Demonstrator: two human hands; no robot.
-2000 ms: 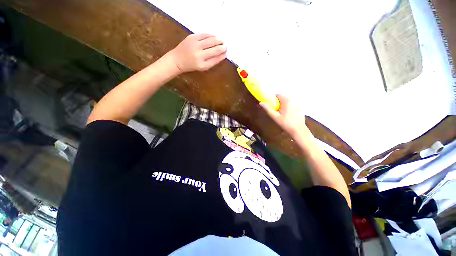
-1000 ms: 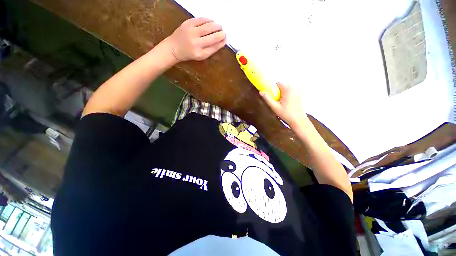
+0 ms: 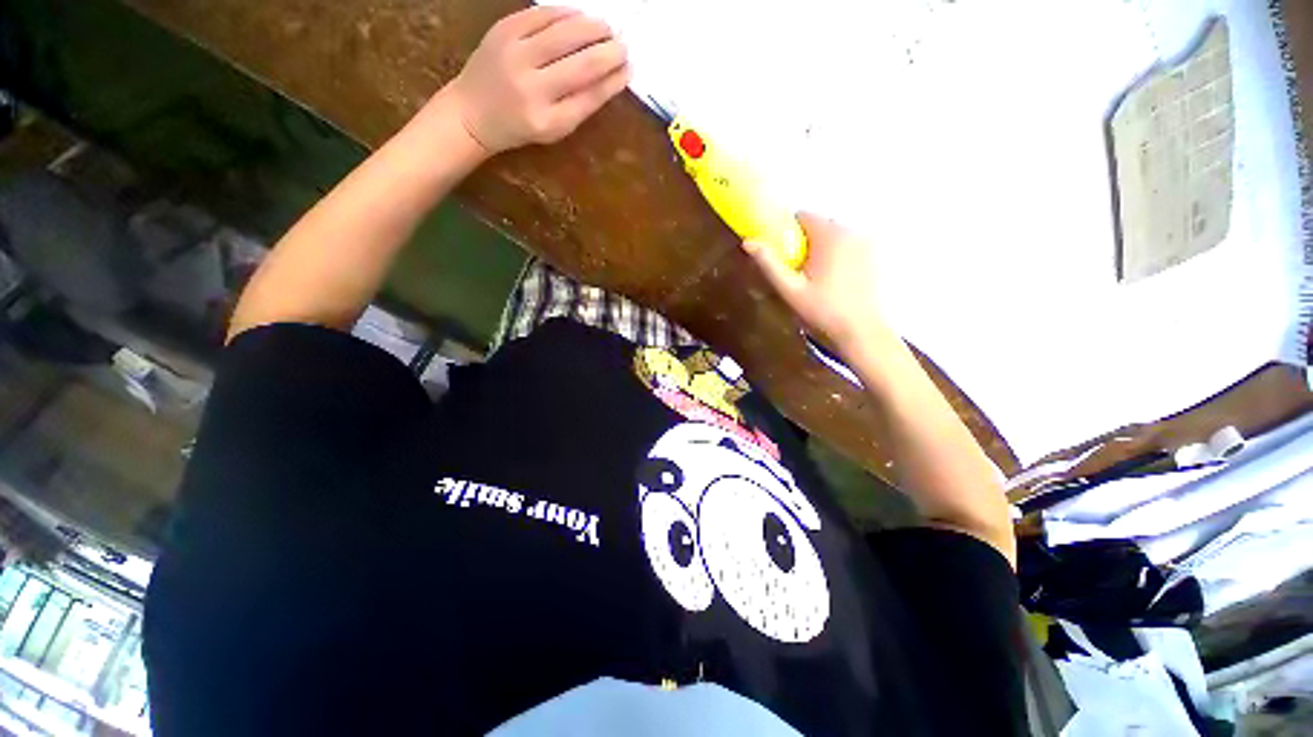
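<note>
The yellow cutter [image 3: 737, 190] with a red button lies along the near edge of the white top sheet [image 3: 965, 216]. Its thin dark tip points up and left toward my left hand. My right hand [image 3: 831, 277] is closed around the rear of its handle. My left hand [image 3: 544, 79] rests at the sheet's edge, just beyond the tip, fingers bent together. The fingertips are over the white edge; whether they pinch it cannot be told.
A grey-beige flat plate [image 3: 1176, 159] lies on the sheet at the right. The brown wooden table edge [image 3: 634, 216] runs before my body. A pale tape roll [image 3: 1224, 444] and heaped white and black lengths [image 3: 1109, 576] are at the lower right.
My left hand has moved up and slightly left in the picture, along the sheet's edge. The cutter and my right hand have moved the same way, by less.
</note>
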